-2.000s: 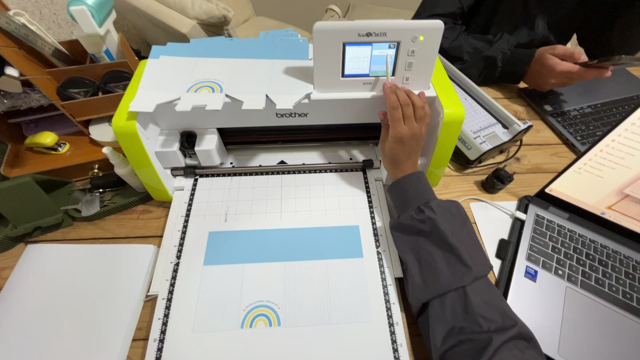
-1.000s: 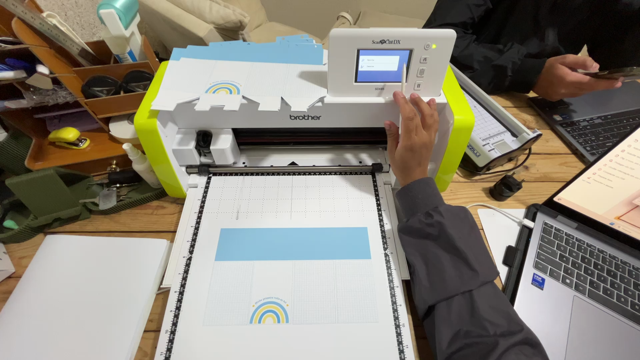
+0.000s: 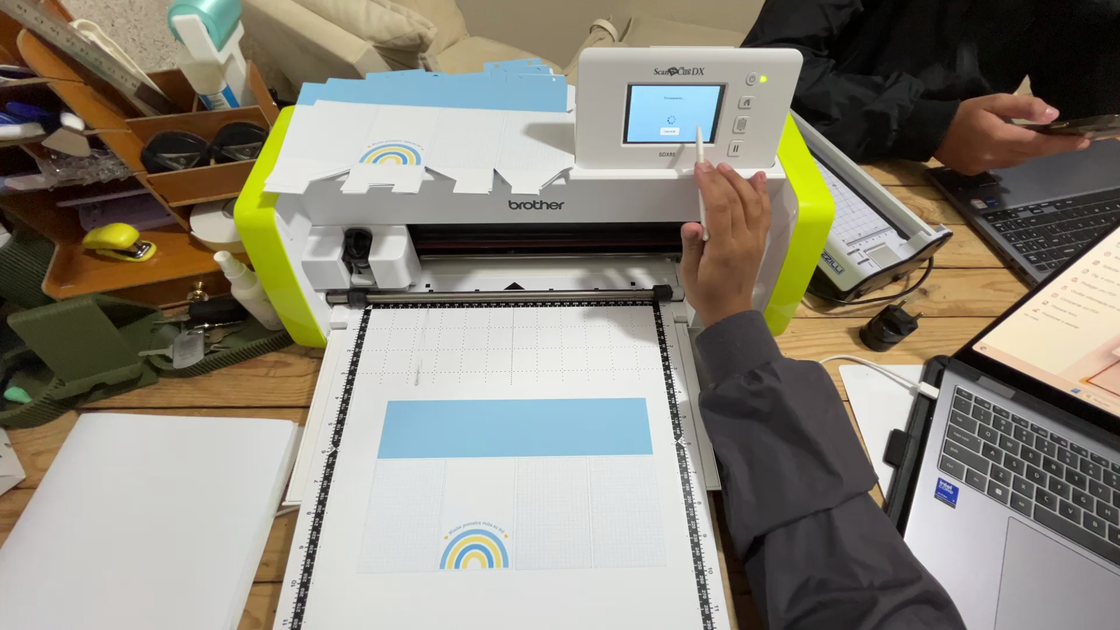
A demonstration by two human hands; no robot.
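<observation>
My right hand (image 3: 728, 236) holds a slim white stylus (image 3: 701, 179), its tip at the lower right of the touchscreen (image 3: 674, 114) on a Brother ScanNCut DX cutting machine (image 3: 630, 203). The screen is light blue with a small ring of dots. My left hand is out of view. In front of the machine lies a cutting mat (image 3: 455, 350) with black ruled edges, its far end under the roller. On it is a printed sheet (image 3: 516, 429) with a blue band and a rainbow. Cut paper pieces (image 3: 490, 131) with notched edges are stacked on top of the machine.
A paper stack (image 3: 149, 516) lies left, near a wooden organizer (image 3: 210, 175), a yellow stapler (image 3: 120, 242) and keys. On the right are a laptop (image 3: 1032, 472), a black plug adapter (image 3: 890, 326) and a paper trimmer (image 3: 866, 219). Another person's hands (image 3: 989, 131) hold a phone over a second laptop.
The screen has gone from a split picture, through a mostly white and blue display, to light blue with a ring of dots. My right hand stays by the screen with the stylus.
</observation>
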